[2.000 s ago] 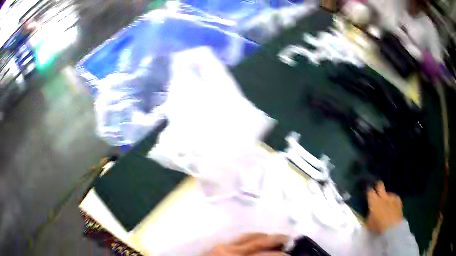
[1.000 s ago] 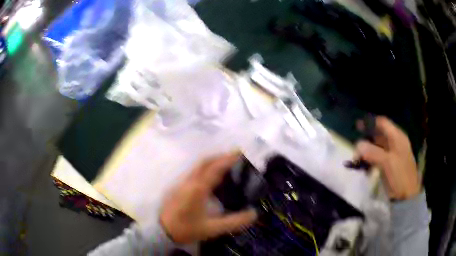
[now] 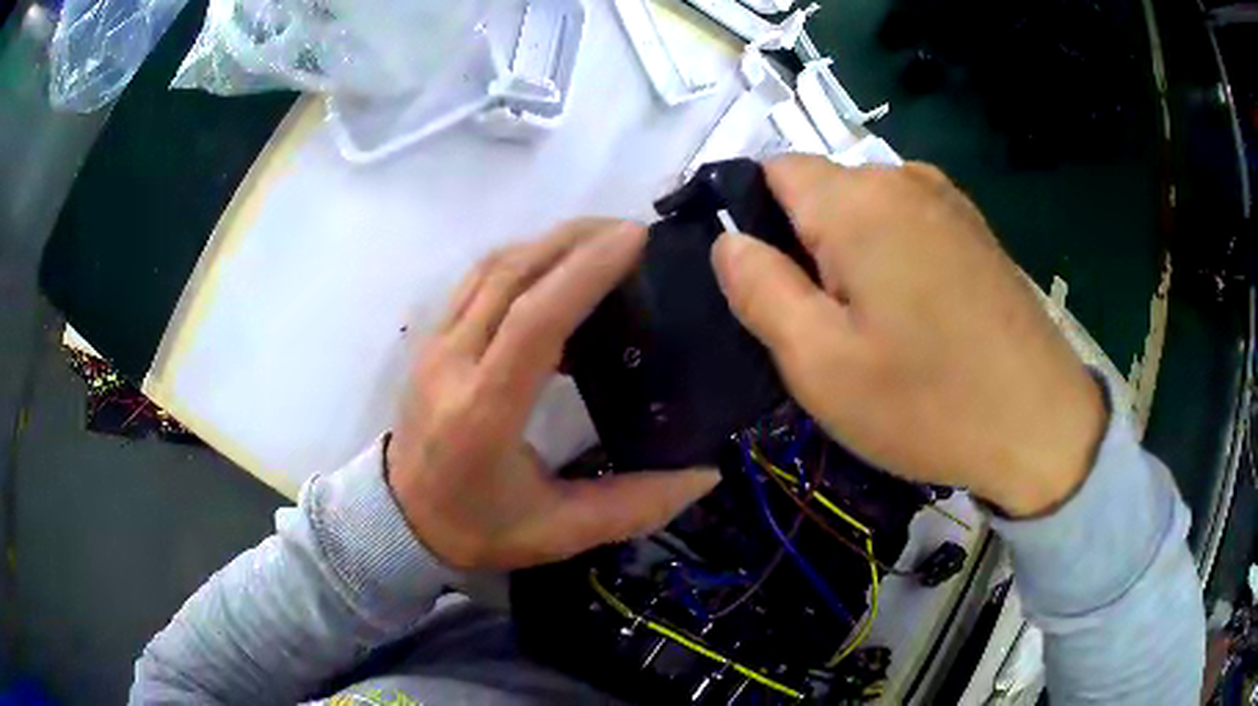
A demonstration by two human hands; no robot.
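My left hand (image 3: pixel 504 400) holds a black end cap (image 3: pixel 676 345) from the left, fingers along its upper left side and thumb at its lower edge. My right hand (image 3: pixel 911 310) grips a small black part (image 3: pixel 727 186) against the cap's top end, with thumb and index finger on it. Below the cap lies the open black socket housing (image 3: pixel 552 600) with blue, brown and yellow wires (image 3: pixel 872 579) and metal contact strips inside. A small black connector (image 3: pixel 942 561) hangs at the wires on the right. The right palm hides part of the housing.
The work lies over a white board (image 3: pixel 345 297) edged with tan tape. White plastic brackets (image 3: pixel 814 104) lie beyond the hands. Clear bags (image 3: pixel 262 48) lie at the back left, with a white looped part beside them. A dark pile of black parts (image 3: pixel 1021 69) is at the back right.
The view has steadied and tilted down. The right hand has come in from the right with a small black part and now meets the black cap in the left hand.
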